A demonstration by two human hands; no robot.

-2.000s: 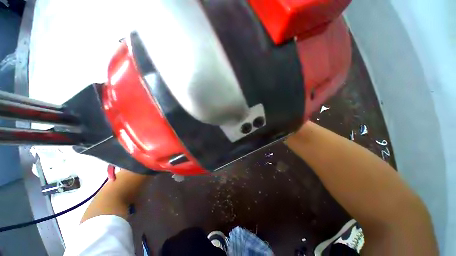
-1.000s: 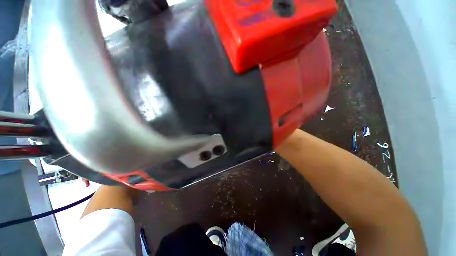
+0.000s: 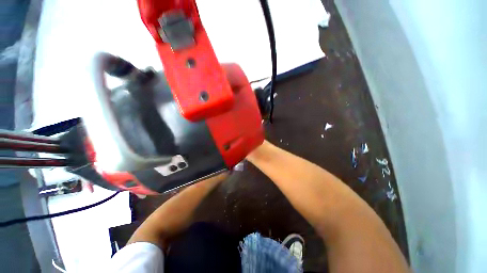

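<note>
The cloth cutting machine (image 3: 187,138), with a red and black motor body, fills the upper left centre. Its grey curved handle (image 3: 107,117) shows no hand on its visible part. The red terminal housing (image 3: 195,64) is on top, and the upright rods (image 3: 32,149) run to the left edge. White marker paper (image 3: 229,32) lies beyond and beside it, with dark fabric edges (image 3: 304,68) under it. Both my forearms reach up to the machine's near side and end behind the motor. Both my hands are hidden there, so their grip does not show.
A black power cord (image 3: 272,48) hangs at top centre, and a dark cable (image 3: 64,212) runs at lower left. A metal clamp (image 3: 64,187) sits at the left edge. Small scraps (image 3: 328,126) dot the dark brown surface (image 3: 304,117). A pale wall (image 3: 427,133) curves along the right. A shoe (image 3: 295,245) shows below.
The machine looks smaller and farther off, and its red housing has shifted left and turned. My left forearm has come inward to the right. More white paper and a second cord show.
</note>
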